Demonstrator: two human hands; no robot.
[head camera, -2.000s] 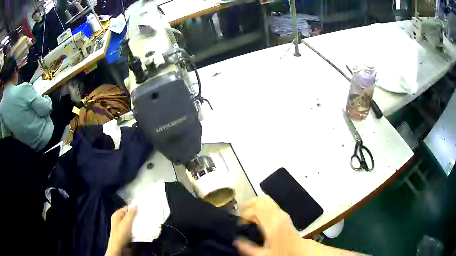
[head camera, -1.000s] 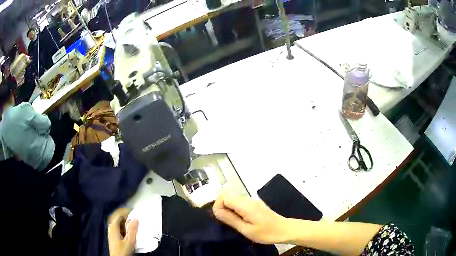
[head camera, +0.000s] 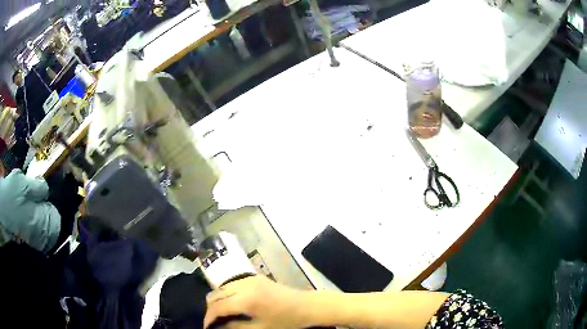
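My right hand (head camera: 257, 305) lies over dark cloth (head camera: 182, 297) just below the needle area (head camera: 214, 252), partly covering the cream cylinder (head camera: 232, 268). Its fingers are curled at the cloth; what they pinch is hidden. A narrow part of the white piece (head camera: 152, 302) shows along the cloth's left edge, cut off by the bottom of the picture. My left hand is not in view. The sewing machine's dark grey head (head camera: 138, 205) is left of centre, blurred.
A black phone (head camera: 347, 259) lies near the table edge. Black-handled scissors (head camera: 441, 187) and a pinkish bottle (head camera: 424, 103) stand or lie on the white table (head camera: 309, 154). Navy garments (head camera: 109, 276) are heaped at left. A person in a light teal top (head camera: 29, 209) sits at far left.
The view has turned, shifting the machine left in the picture. My left hand has gone out of view. My right hand has moved left over the cloth beside the cylinder.
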